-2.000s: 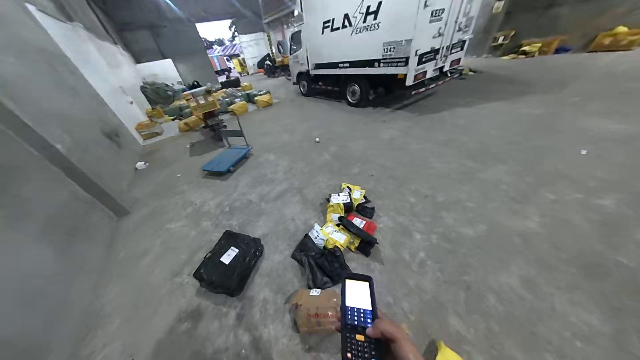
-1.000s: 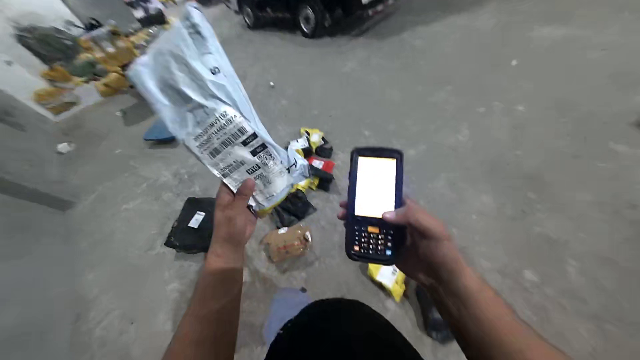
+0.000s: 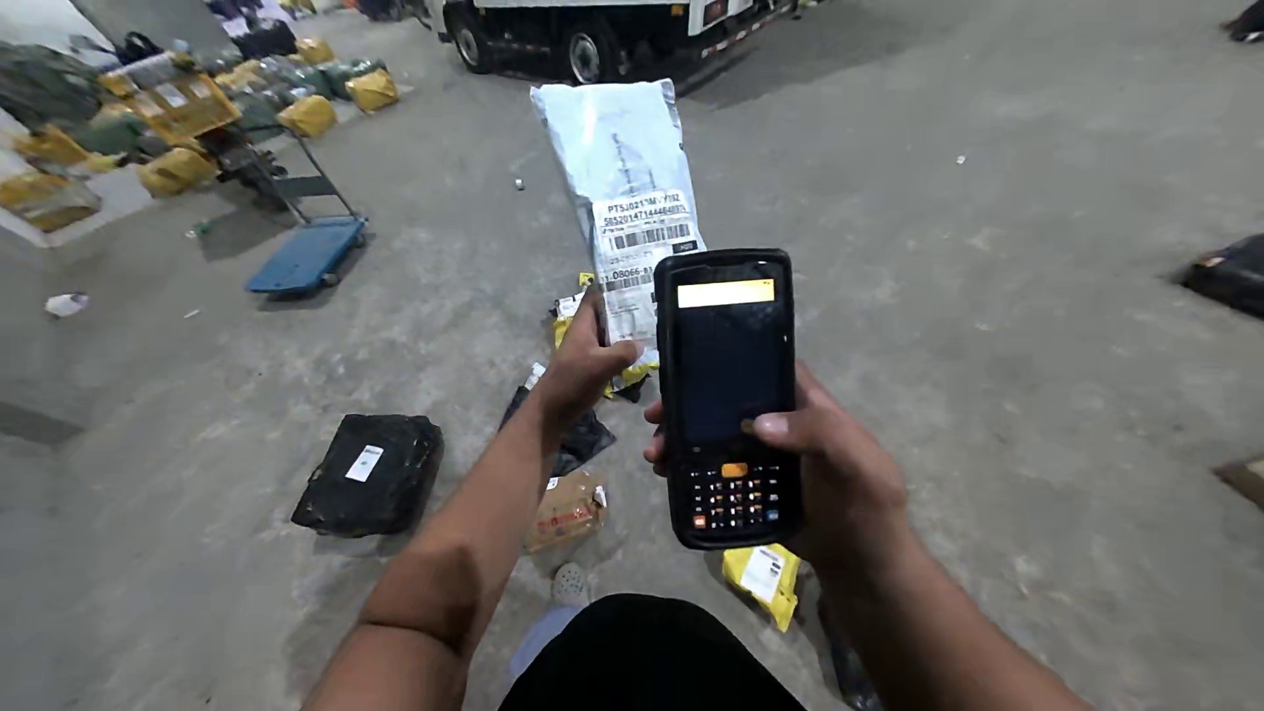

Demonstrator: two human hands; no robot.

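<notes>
My left hand (image 3: 585,367) grips the lower edge of a white plastic mailer bag (image 3: 632,148), which bears a printed barcode label. In my right hand (image 3: 829,444) is a black handheld barcode scanner (image 3: 733,385) with a keypad; my thumb lies on its mostly dark screen, which has a light bar at the top. The scanner overlaps the label's lower right part. Beneath my hands on the floor lie a black plastic parcel (image 3: 585,442), a brown taped box (image 3: 568,509) and a yellow parcel (image 3: 770,583). Other yellow packages are partly hidden behind the mailer.
A black wrapped parcel (image 3: 370,474) lies on the concrete floor at the left. Behind it stand a blue platform trolley (image 3: 308,252) and a pile of yellow and green parcels (image 3: 178,170). A truck (image 3: 592,49) is parked ahead. Another black parcel (image 3: 1229,276) lies far right.
My left hand has brought the white mailer from the left to the middle, behind the scanner. The scanner's screen has turned from white to mostly dark. Two seconds ago only my right hand showed.
</notes>
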